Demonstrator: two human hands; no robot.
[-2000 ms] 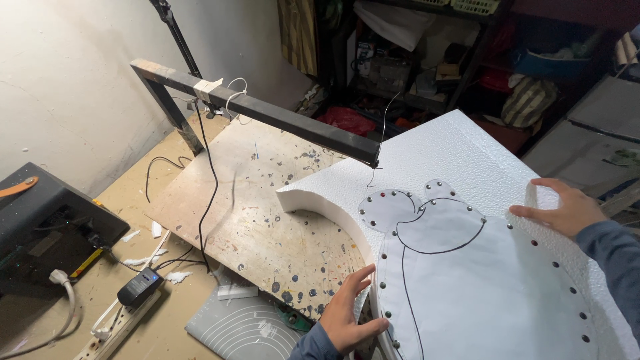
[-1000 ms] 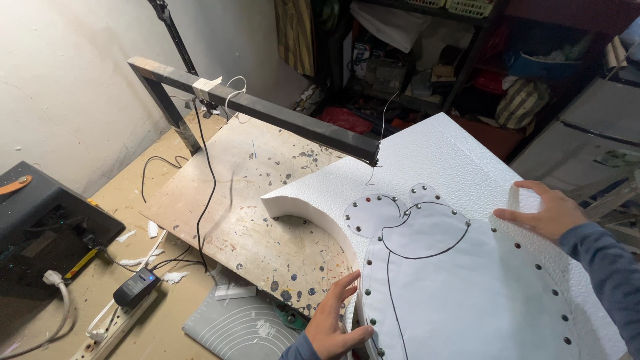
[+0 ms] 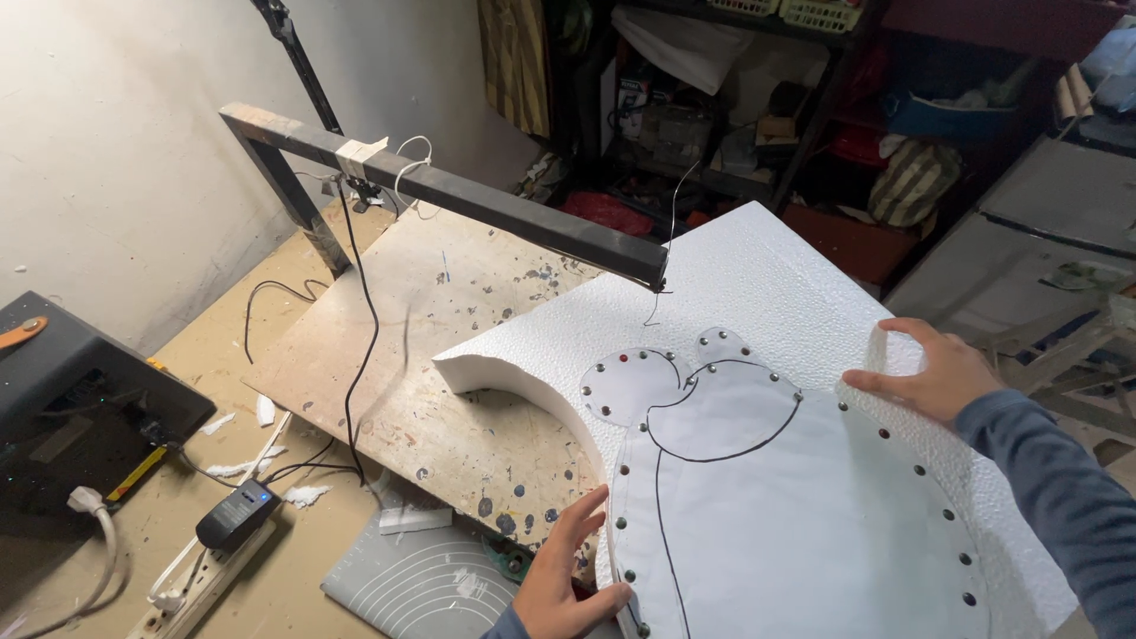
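A thick white polystyrene foam sheet (image 3: 754, 275) with a curved cut edge lies across a paint-spotted board (image 3: 355, 328). Pinned to it with dark pushpins is a white paper pattern (image 3: 781, 524) bearing black outlines. My left hand (image 3: 568, 572) holds the sheet's left edge beside the pattern, thumb on top. My right hand (image 3: 932, 368) grips the far right edge between thumb and fingers. From the end of a black metal arm (image 3: 497, 200) a thin wire (image 3: 673, 213) hangs down to the foam, its tip at the sheet's surface near the pattern's top.
At left are a black box-like device (image 3: 80, 444) with an orange handle, a power strip (image 3: 204, 577) with a black adapter (image 3: 238, 516), and foam scraps (image 3: 306, 495). A grey mat (image 3: 399, 568) with curved lines lies before the board. Cluttered shelves and grey drawers (image 3: 1047, 213) stand behind.
The foam sheet with its pattern has shifted left, then slightly back right at the near side; my hands stay on its edges.
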